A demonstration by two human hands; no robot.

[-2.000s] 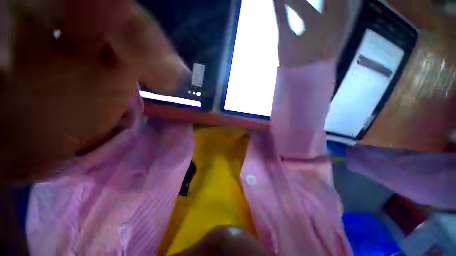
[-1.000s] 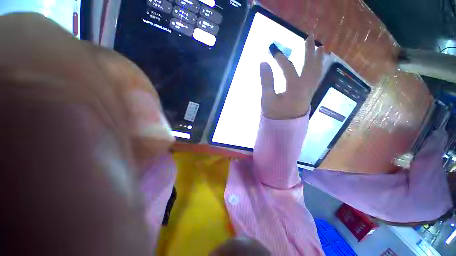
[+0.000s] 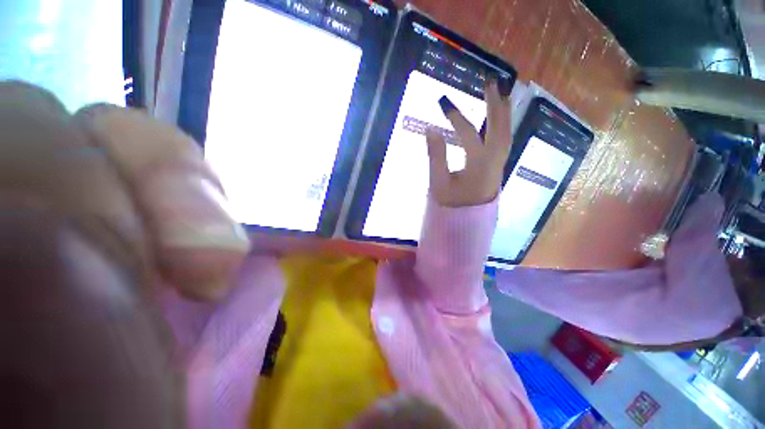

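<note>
Several dark-bordered tablets lie side by side. The left-centre tablet (image 3: 285,117) has a large white screen area with a small grey pattern near its lower edge. The centre tablet (image 3: 390,180) shows a white panel under a dark top band. The right tablet (image 3: 530,180) shows a smaller white panel. My right hand (image 3: 471,159) is over the centre tablet, fingers spread and empty, with dark tips on some fingers; touch is unclear. My left hand (image 3: 109,243) is large, blurred and close to the lens at left, fingers bent; whether it holds anything is hidden.
Another lit screen (image 3: 63,50) is cut off at the upper left. The orange-red bench (image 3: 587,201) has glossy clear film. Another person's purple sleeve (image 3: 621,302) is at the right. Below are a red box (image 3: 585,350), a blue bin (image 3: 549,390) and a white box (image 3: 646,394).
The left-centre screen has turned from mostly dark to white. The centre screen now shows a dark top band and a grey bar. My right hand stays over the centre tablet; my left hand sits slightly lower.
</note>
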